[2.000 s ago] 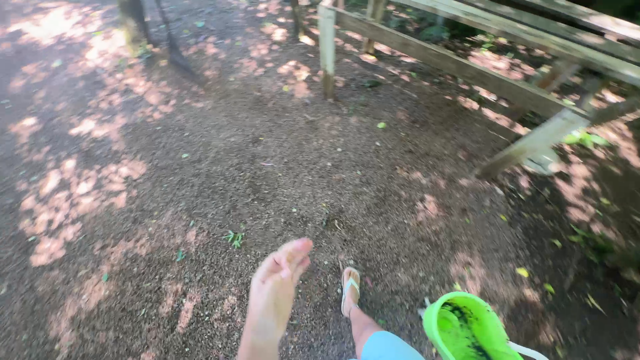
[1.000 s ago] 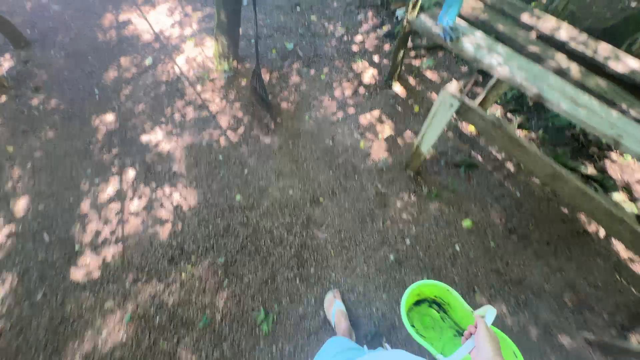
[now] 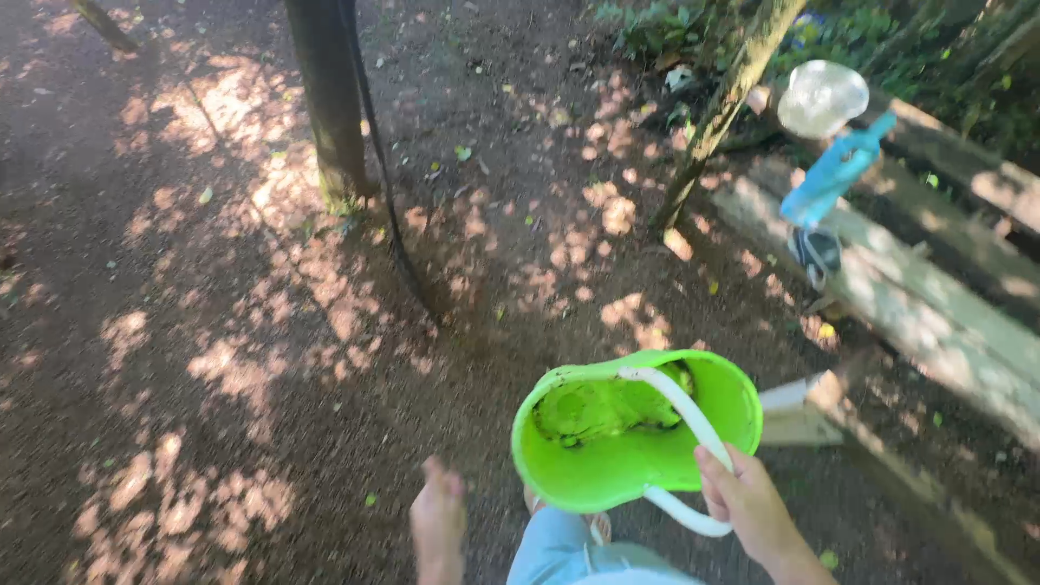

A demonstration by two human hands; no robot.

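Observation:
My right hand [image 3: 743, 496] grips the white handle of a bright green plastic bucket [image 3: 634, 479], which is pinched at the middle and tilted toward me. Dark dirt clings to its inside bottom and walls. To the left of the bucket, my left hand [image 3: 439, 500] hangs blurred over the bare soil and holds nothing that shows; how far its fingers are bent is unclear.
A weathered wooden bench [image 3: 934, 301] stands at the right, with a blue plastic item [image 3: 833, 175], a clear plastic container [image 3: 822, 99] and a small dark object [image 3: 815, 250] at its end. A tree trunk [image 3: 325, 106] and a thin leaning trunk [image 3: 727, 106] rise ahead.
The green bucket has come further into view, with its inside now plain. My left hand, out of view one second ago, shows again. The view has moved on along the bench.

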